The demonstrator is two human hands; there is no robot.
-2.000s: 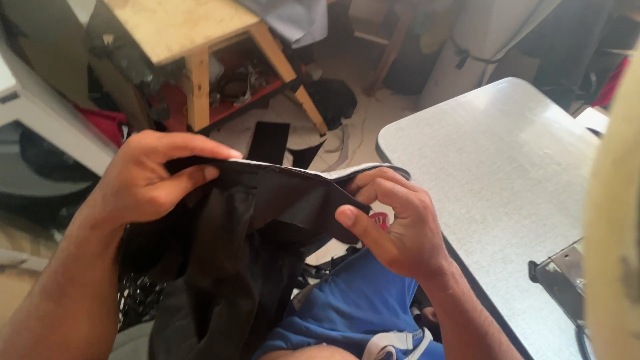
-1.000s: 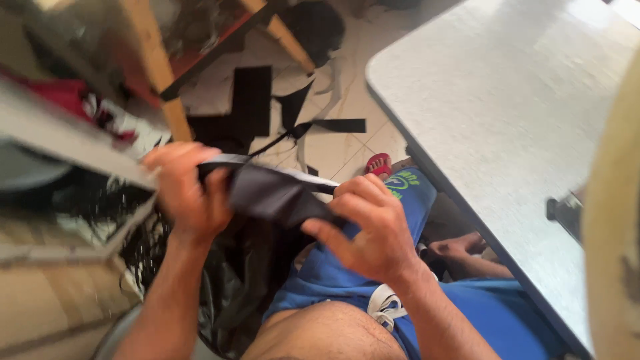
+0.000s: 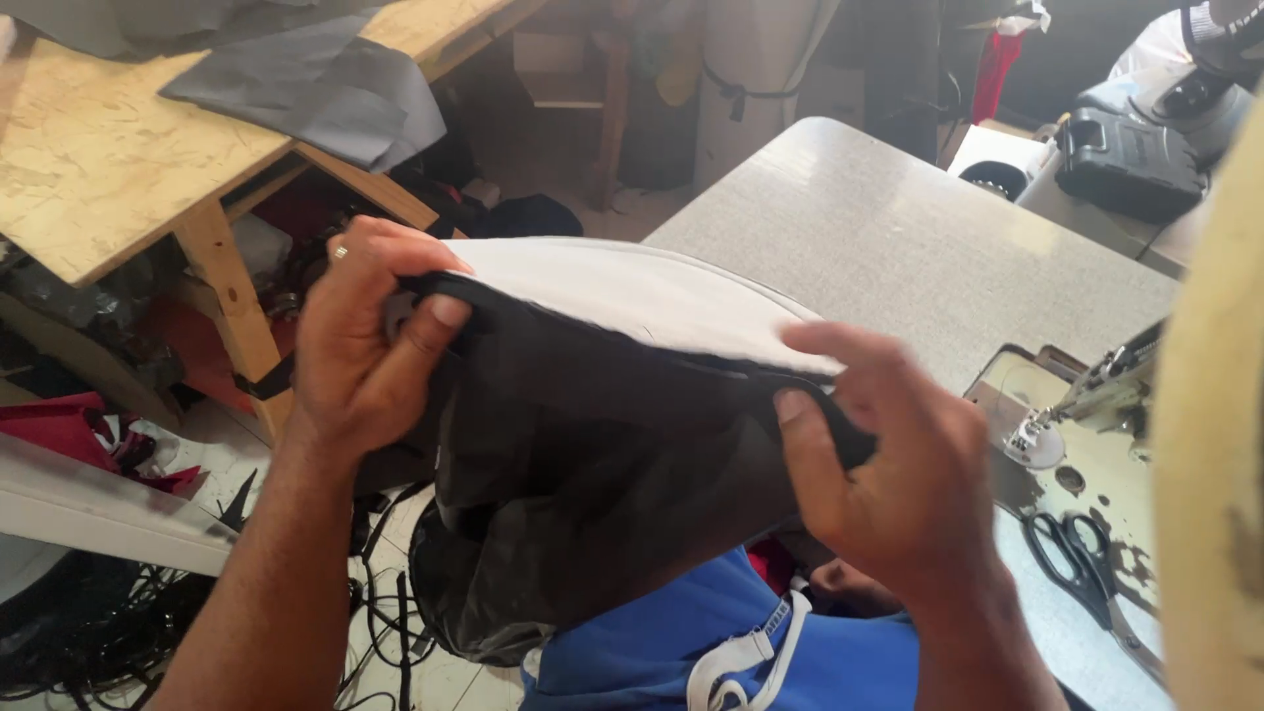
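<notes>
A piece of black fabric (image 3: 612, 444) hangs between my hands above my lap, and a white panel (image 3: 632, 296) shows behind its upper edge. My left hand (image 3: 380, 336) pinches one end of that edge between thumb and fingers. At the other end, my right hand (image 3: 879, 444) holds the edge with its thumb in front; its index finger is raised over the white panel and slightly blurred. The lower folds of the fabric hang over the blue shorts (image 3: 711, 632).
Right of me, black-handled scissors (image 3: 1086, 563) lie beside a sewing machine (image 3: 1096, 395) at a grey tabletop (image 3: 889, 227). A wooden table (image 3: 118, 128) bearing grey cloth (image 3: 326, 89) stands at upper left. Cords (image 3: 395, 612) and scraps lie on the floor.
The white panel shows much more broadly above the black edge than before. My hands are farther apart than one second ago. The view has tilted up, bringing the sewing machine and scissors into sight.
</notes>
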